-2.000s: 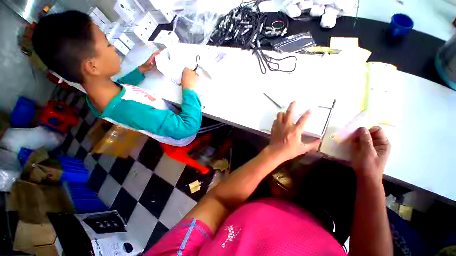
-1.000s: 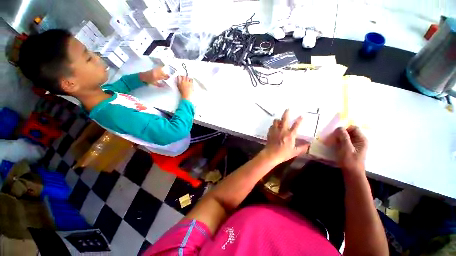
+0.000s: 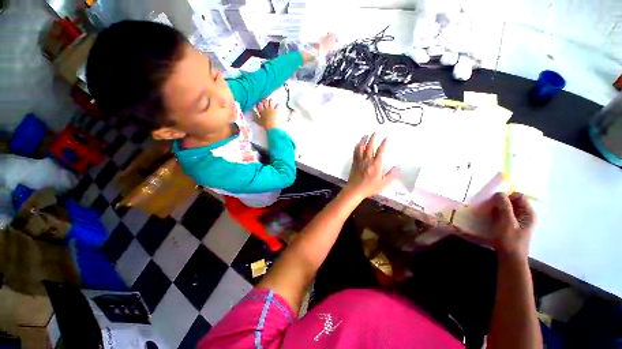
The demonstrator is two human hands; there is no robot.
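A flat white carton or card (image 3: 443, 178) lies near the table's front edge, hard to tell from the white table. My left hand (image 3: 370, 165) rests on the table to its left, fingers spread and holding nothing visible. My right hand (image 3: 513, 221) is closed, with finger and thumb together on a thin pale backing sheet (image 3: 492, 193) to the right of the carton. Any sticker at these fingertips is too small and blurred to tell. More yellow-edged paper (image 3: 525, 153) lies behind my right hand.
A person (image 3: 225, 136) sits at the left, one arm reaching toward a clear plastic bag and black cables (image 3: 365, 65). A yellow-handled item (image 3: 450, 104), white adapters (image 3: 462, 67), a blue cup (image 3: 548, 86) and a partly cut-off kettle (image 3: 607, 133) stand or lie toward the back.
My left hand has moved left, off the carton. The thin dark stick that lay beside it no longer shows. The seated person has leaned in and reached toward the back. My right hand still holds the sheet.
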